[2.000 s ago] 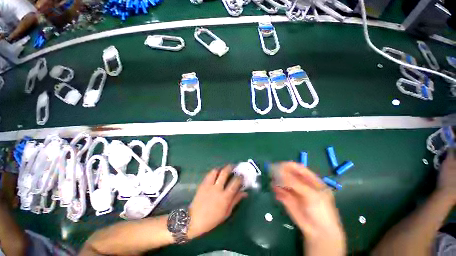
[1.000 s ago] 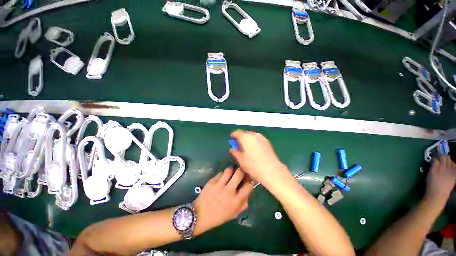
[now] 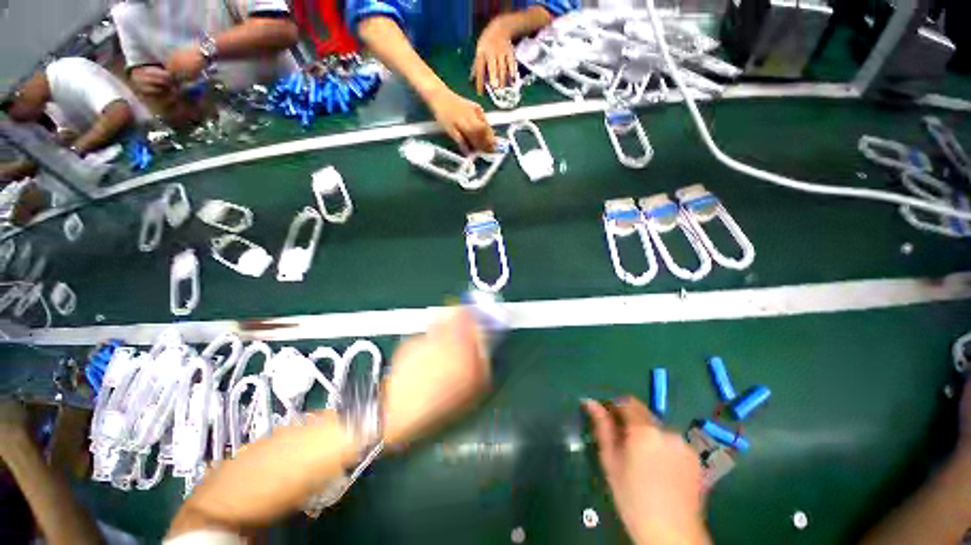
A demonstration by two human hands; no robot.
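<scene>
My left hand (image 3: pixel 437 373), blurred and with a wristwatch, reaches forward to the white strip and holds a blurred white and blue filled housing (image 3: pixel 487 311) at its fingertips. The housing's loop is hard to make out. My right hand (image 3: pixel 649 468) is low over the green bench, fingers a little apart, and nothing shows in it. Just beyond and right of it lie several blue batteries (image 3: pixel 752 401). Small metal parts (image 3: pixel 716 460) lie against them, partly hidden by the hand.
A housing heap (image 3: pixel 192 410) lies at left. Beyond the white strip (image 3: pixel 596 314) are three filled housings (image 3: pixel 662 234) side by side, a single one (image 3: pixel 488 251) and scattered housings. A white cable (image 3: pixel 735 160) crosses the far right. Another person's hand (image 3: pixel 463 122) works opposite; other arms show at both sides.
My left hand has moved forward with the unit, away from my right hand. My right hand has moved back and right towards the batteries. Another person's hands have appeared at the far side.
</scene>
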